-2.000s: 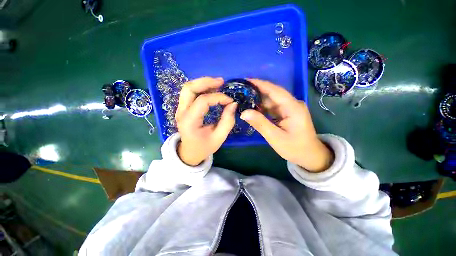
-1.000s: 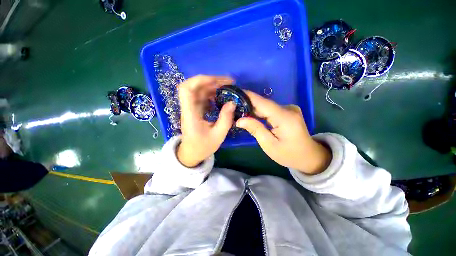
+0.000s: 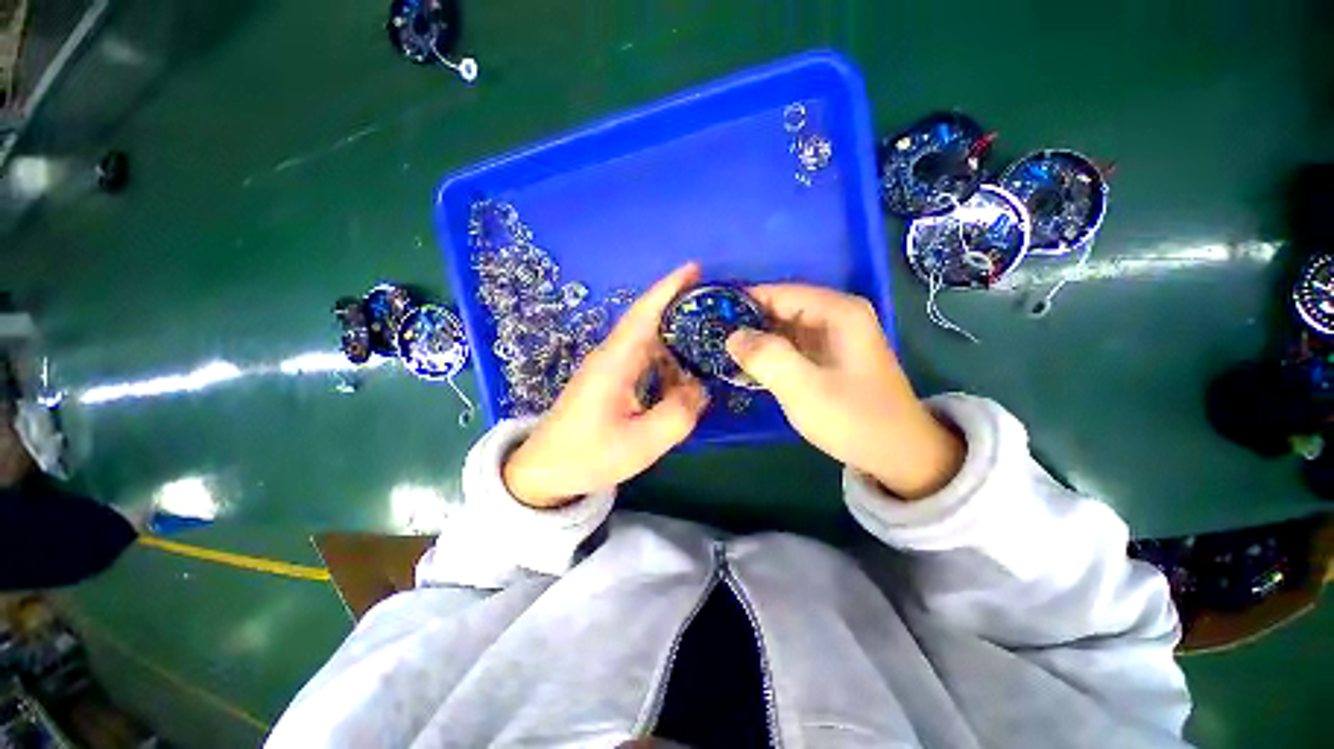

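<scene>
A dark round unit with a blue board inside faces up over the lower part of the blue tray. My right hand grips its right side, with the thumb on its face. My left hand is at its left edge, index finger up beside the rim and thumb bent below. Whether the left fingers grip it is hidden. Small silvery springs lie heaped along the tray's left side, partly behind my left hand. A few more springs lie at its top right.
Three round units with white leads lie right of the tray. A smaller group lies on the left, and one unit at the top. Dark parts stand at the far right. Cardboard boxes show below the bench edge on both sides.
The unit has turned its face more upward. The left fingers have moved from over it to its left edge. The view has shifted, so the tray sits lower in the picture.
</scene>
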